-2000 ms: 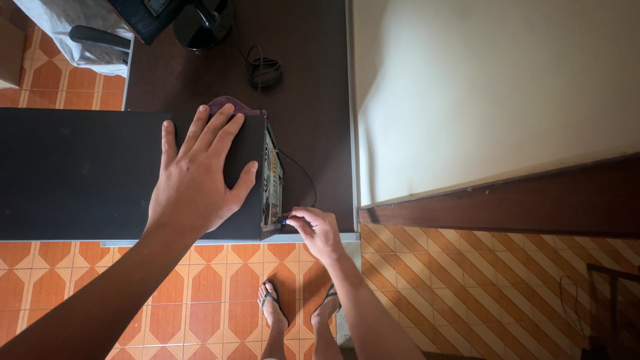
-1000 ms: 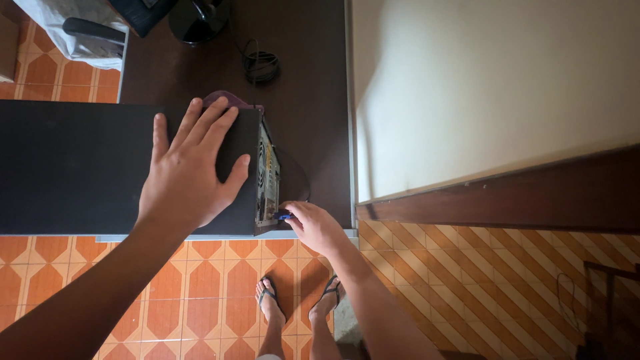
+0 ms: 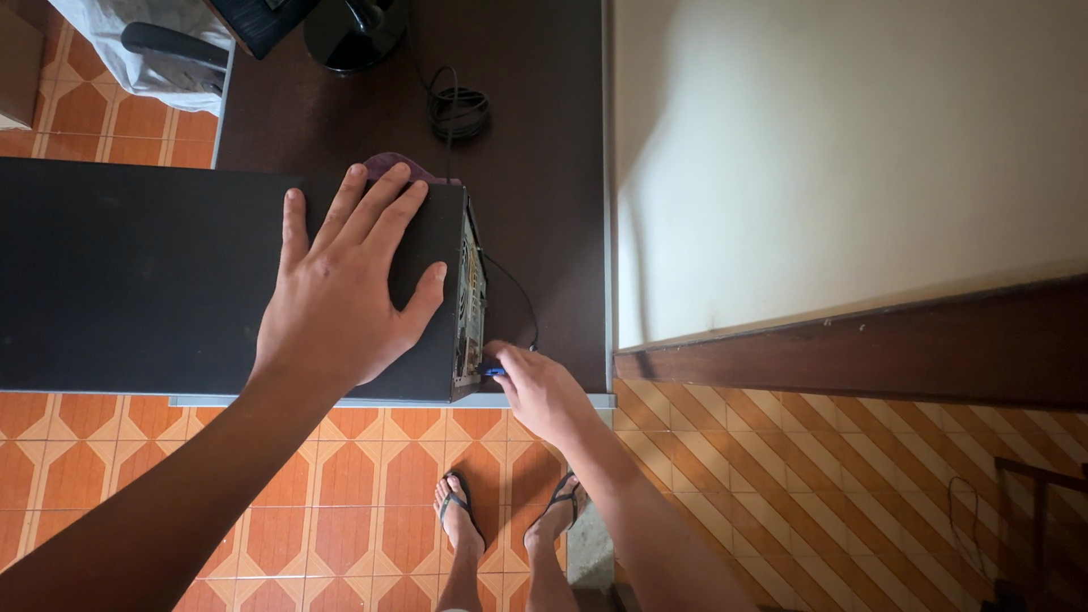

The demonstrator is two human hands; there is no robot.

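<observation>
A black desktop computer case (image 3: 153,280) lies across the dark wooden desk (image 3: 544,212), its rear panel (image 3: 470,314) with metal and ports facing right. My left hand (image 3: 344,285) rests flat on top of the case near that end, fingers spread, gripping nothing. At the lower corner of the rear panel, my right hand (image 3: 540,382) pinches a small blue connector (image 3: 493,371) against or just beside the ports. Whether it is seated in a port cannot be told. A thin black cable (image 3: 529,297) curves from the panel toward my right hand.
Beyond the case are a coiled black cable (image 3: 459,115), a round black stand base (image 3: 353,38) and a purple cloth-like item (image 3: 395,163). A pale wall (image 3: 833,161) borders the desk on the right. A chair armrest (image 3: 174,44) and plastic sheeting (image 3: 136,64) are at upper left.
The blue connector at my right fingertips shows more clearly than two seconds ago. My left hand stays flat on the case, and my right hand remains at the rear panel.
</observation>
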